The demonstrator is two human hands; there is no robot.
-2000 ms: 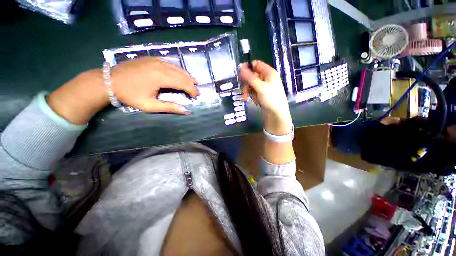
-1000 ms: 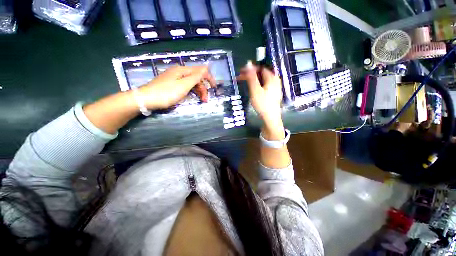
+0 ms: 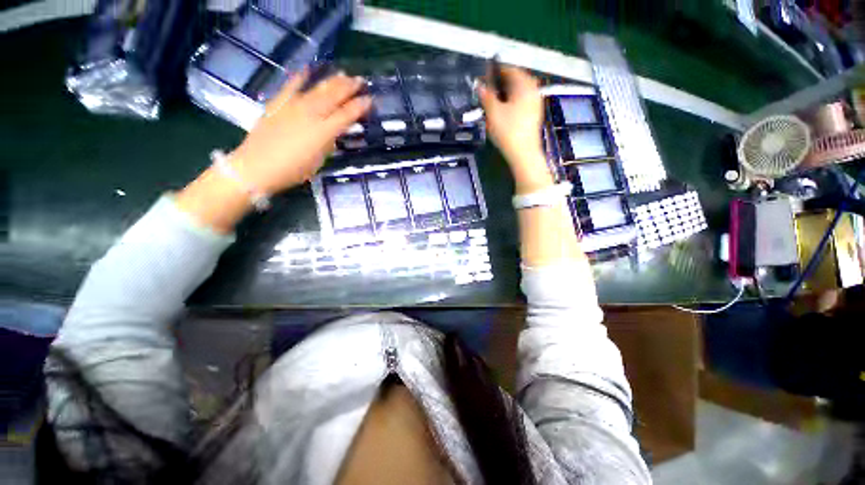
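Observation:
A finished panel (image 3: pixel 422 98) with white ovals along its near edge lies on others, beyond the work panel. My left hand (image 3: pixel 305 128) has its fingers at the left end of this panel. My right hand (image 3: pixel 515 112) grips its right end; a dark stick-like thing shows at the fingers, blurred. The work panel (image 3: pixel 389 201), with four pale windows, lies on the green bench nearer to me, touched by neither hand. I see no ovals on its near edge. A liner sheet with white ovals (image 3: pixel 471 256) lies along its near side.
A panel stack (image 3: pixel 590 161) stands at right, beside a spare sticker sheet (image 3: pixel 670 218) and a long pale strip (image 3: pixel 624 114). More panels (image 3: pixel 261 47) and a shiny bag (image 3: pixel 112 87) lie at upper left. A small fan (image 3: pixel 774 144) and phone-like device (image 3: pixel 776 230) are far right.
Both hands have left the work panel and moved away from me to the finished panels' ends. The view has shifted, showing more at upper left. The work panel now lies uncovered.

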